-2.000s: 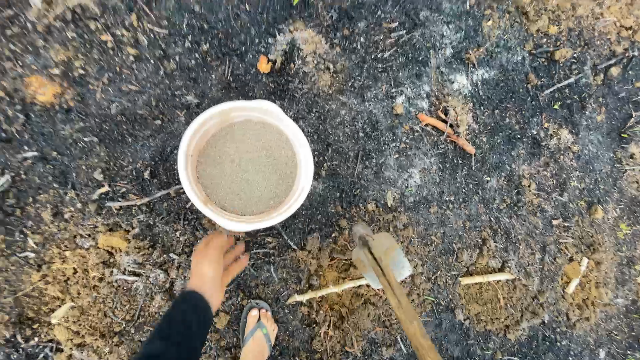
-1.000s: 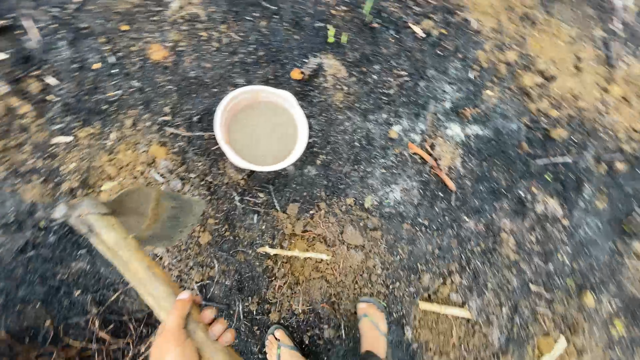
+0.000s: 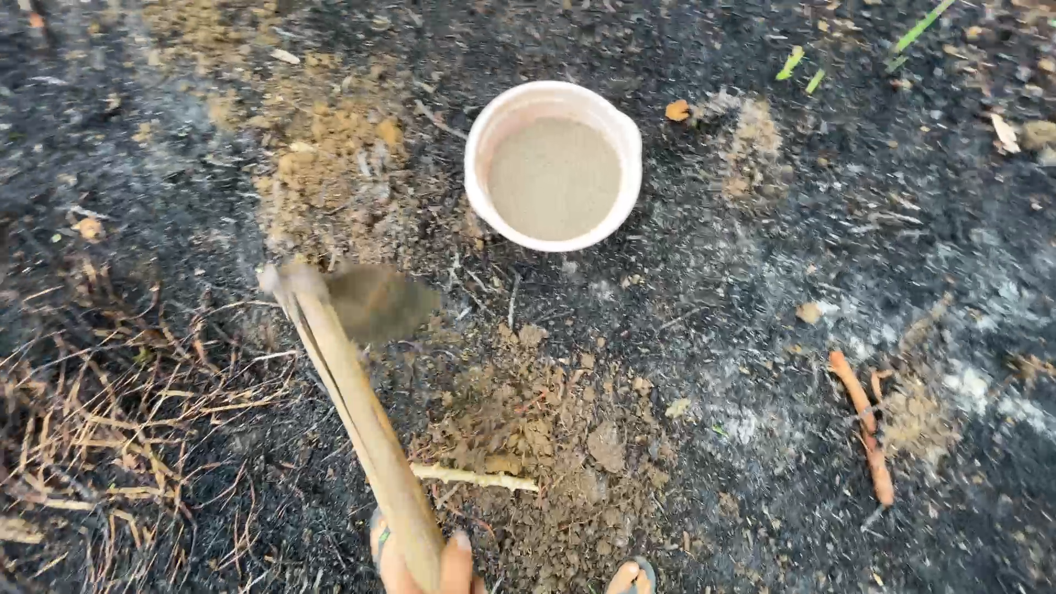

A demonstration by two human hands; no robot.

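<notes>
My left hand (image 3: 429,569), at the bottom edge and partly cut off, is closed around the wooden handle of a hoe (image 3: 375,437). The handle slants up and left to a blurred metal blade (image 3: 384,304), raised over the ground. Beyond the blade is a pale round bucket (image 3: 553,165) holding a grey-brown material. A short, light stem cutting (image 3: 478,477) lies on loose brown soil (image 3: 577,437), just right of the handle. My right hand is not in view.
Dry, tangled roots (image 3: 124,412) cover the left side. A reddish-brown root piece (image 3: 862,429) lies on blackened ground at right. My sandaled foot (image 3: 631,575) shows at the bottom edge, with part of the other beside the handle.
My left hand, empty near the bucket two seconds ago, has taken hold of the hoe handle. The hoe has moved from right of the bucket to its left. The view has shifted.
</notes>
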